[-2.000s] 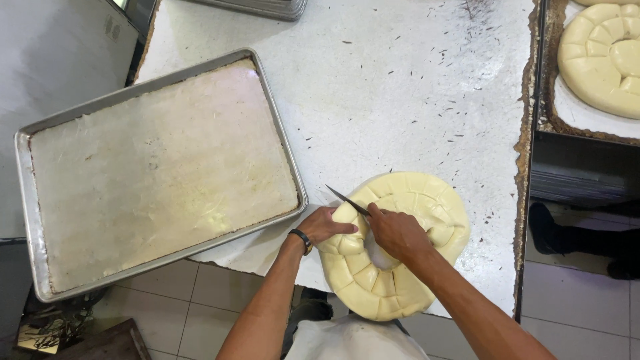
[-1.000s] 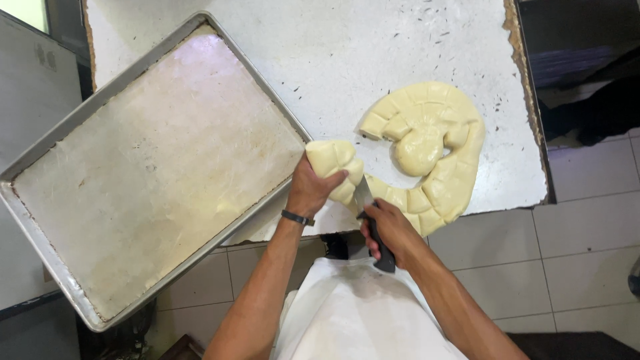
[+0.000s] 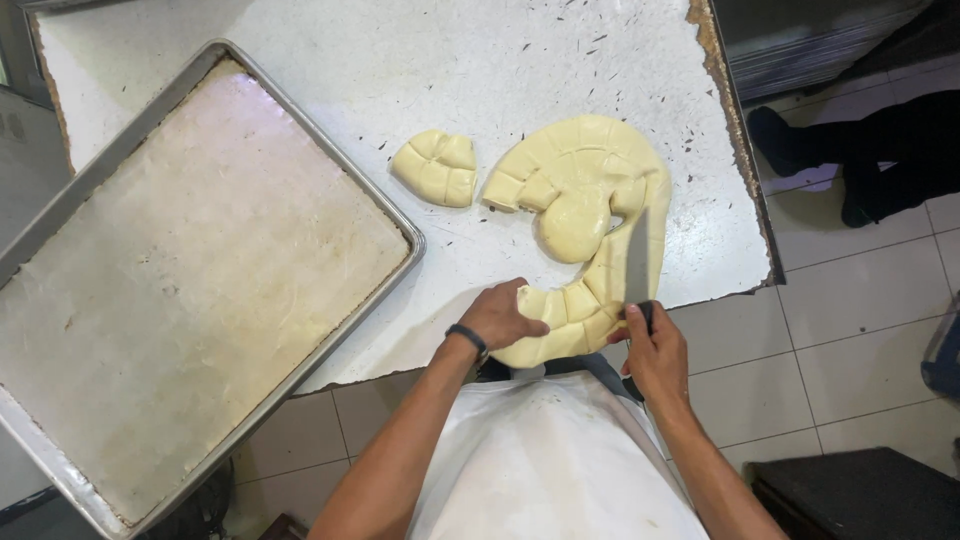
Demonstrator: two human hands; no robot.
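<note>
A large curved piece of pale scored dough (image 3: 622, 165) lies on the white worktable, its lower end at the front edge. My left hand (image 3: 502, 319) grips that lower end, thumb on top. In my right hand (image 3: 652, 341) is a knife (image 3: 637, 262) by its black handle, the broad blade pointing up the frame over the right side of the dough. A separate scored chunk of dough (image 3: 435, 168) rests on the table to the left of the large piece, apart from it.
A metal baking tray (image 3: 330, 154) with a lined or stained bottom stands at an angle on the left, overhanging the front edge. The worktable (image 3: 420, 60) has a worn right edge and dark flecks. Another person's dark-clothed legs (image 3: 885, 142) are on the tiled floor at right.
The cut chunk my left hand held now lies apart on the table. My left hand has moved to the large piece's lower end, and the knife has moved right over the dough.
</note>
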